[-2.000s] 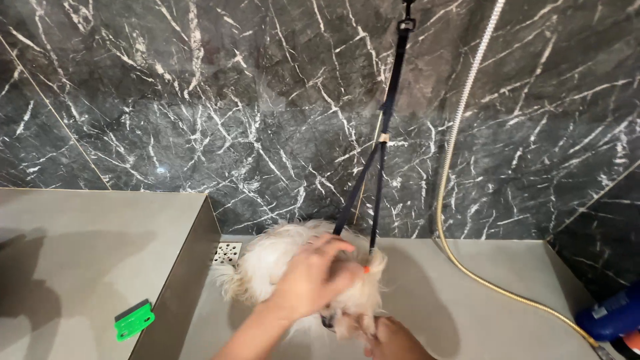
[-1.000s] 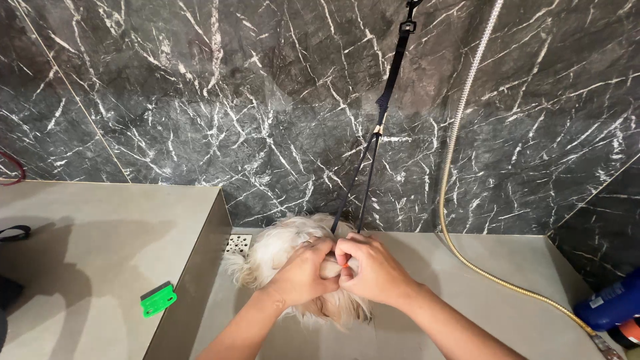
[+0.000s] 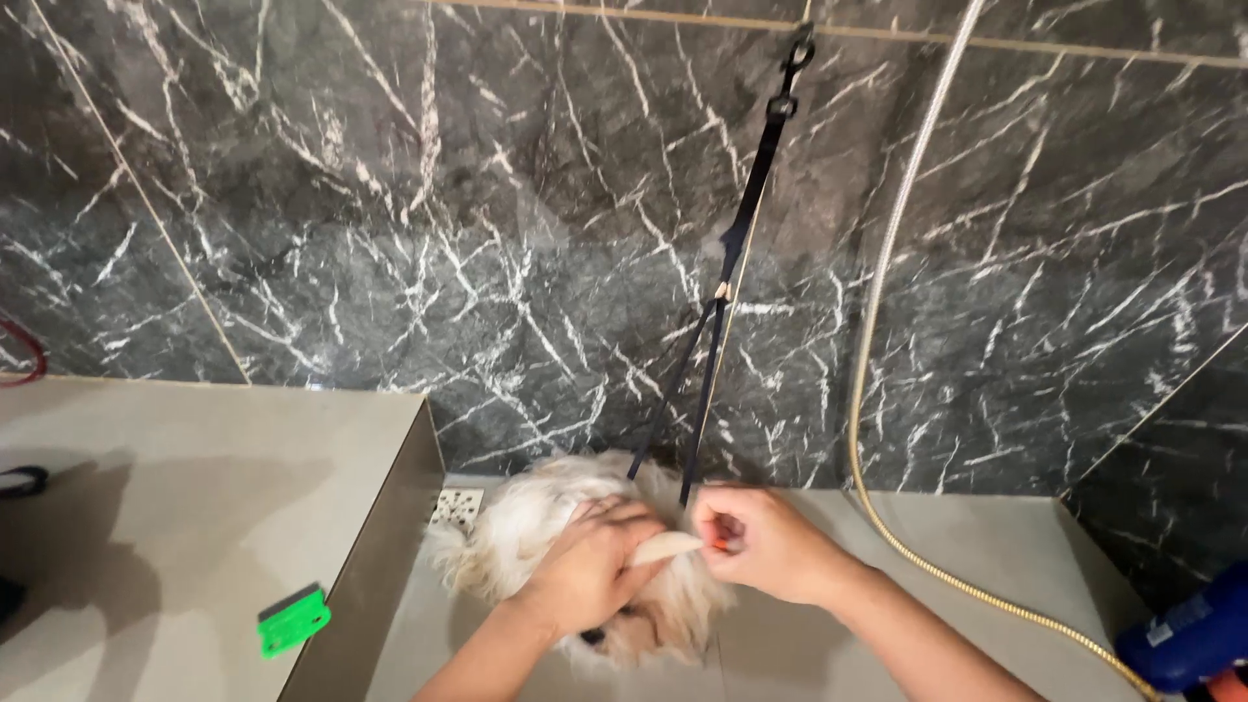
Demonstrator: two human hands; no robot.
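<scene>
A small dog with long white fur (image 3: 517,507) is on the tiled floor by the marble wall, a dark grooming loop (image 3: 704,390) running down to its neck. My left hand (image 3: 595,561) lies on the dog's head, its fingers closed around the base of a tuft of pale hair (image 3: 665,549). That tuft is stretched sideways to my right hand (image 3: 741,536), whose fingers pinch its end. A small orange hair tie (image 3: 723,544) shows at those fingers. One dark eye of the dog shows below my left hand.
A green flea comb (image 3: 294,621) lies on the raised tiled ledge (image 3: 224,419) at the left. A perforated drain cover (image 3: 456,506) is behind the dog. The metal shower hose (image 3: 860,390) curves down at the right to a blue bottle (image 3: 1189,629). The loop hangs from a black clip (image 3: 798,58).
My hands were close together on the dog's head a second ago; now my right hand is apart to the right, with the hair tuft stretched between them. The view has shifted.
</scene>
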